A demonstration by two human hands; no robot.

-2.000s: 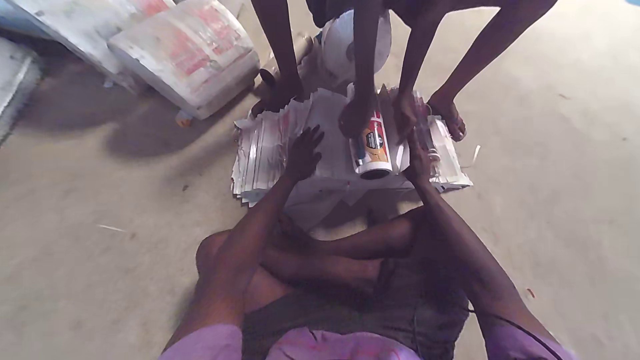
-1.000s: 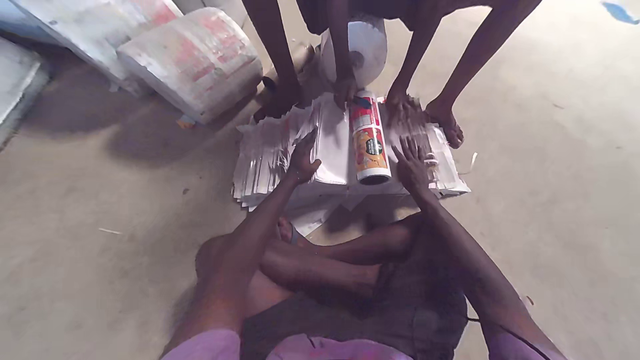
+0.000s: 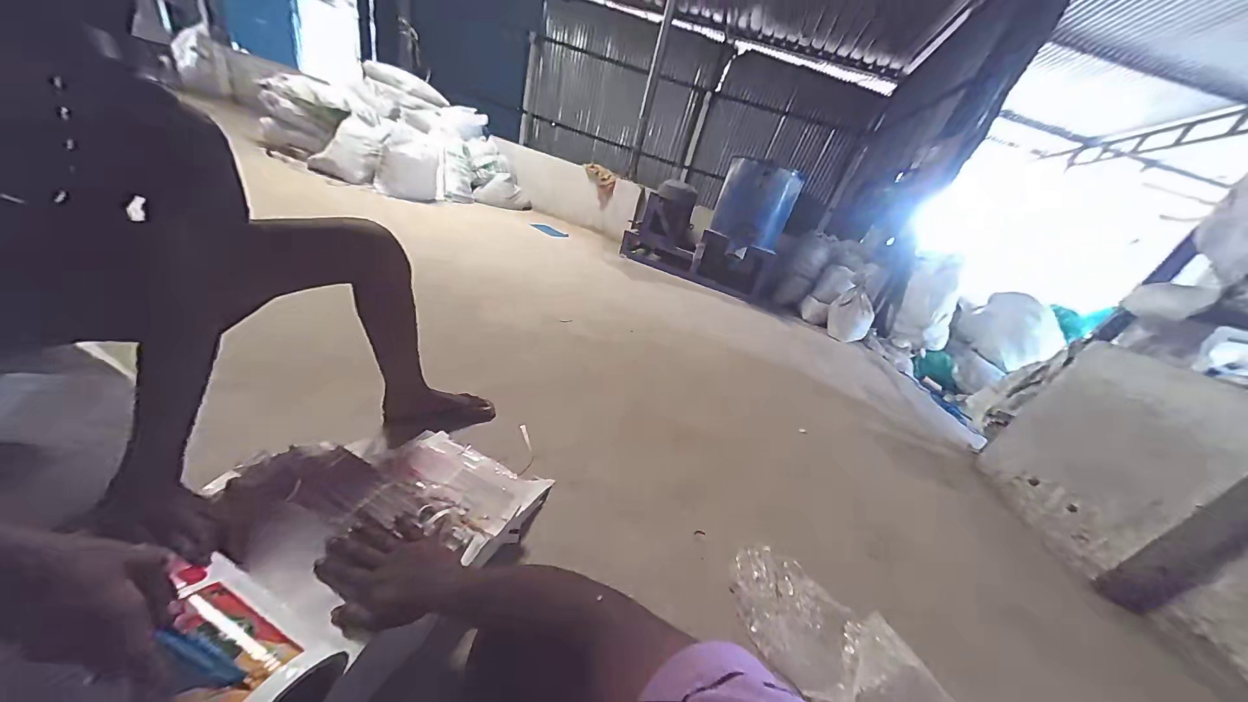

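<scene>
My right hand (image 3: 380, 575) lies palm down, fingers apart, on a stack of thin plastic sheets or bags (image 3: 468, 483) with uneven edges. To its left is a printed plastic film roll (image 3: 239, 629), its dark hollow end facing the bottom. Another person's hand (image 3: 161, 522) presses on the stack beyond the roll. A darker, blurred hand (image 3: 83, 604) reaches in from the left edge over the roll, near a blue item (image 3: 200, 658); whether it is my left hand cannot be told.
The other person's bare foot (image 3: 439, 405) is just beyond the stack. Crumpled clear plastic (image 3: 809, 624) lies on the floor to the right. White sacks (image 3: 409, 146), a blue drum machine (image 3: 756, 205) and a low concrete block (image 3: 1121, 468) stand farther off.
The view has swung up and to the right, across the room. My right hand stays on the right side of the stack.
</scene>
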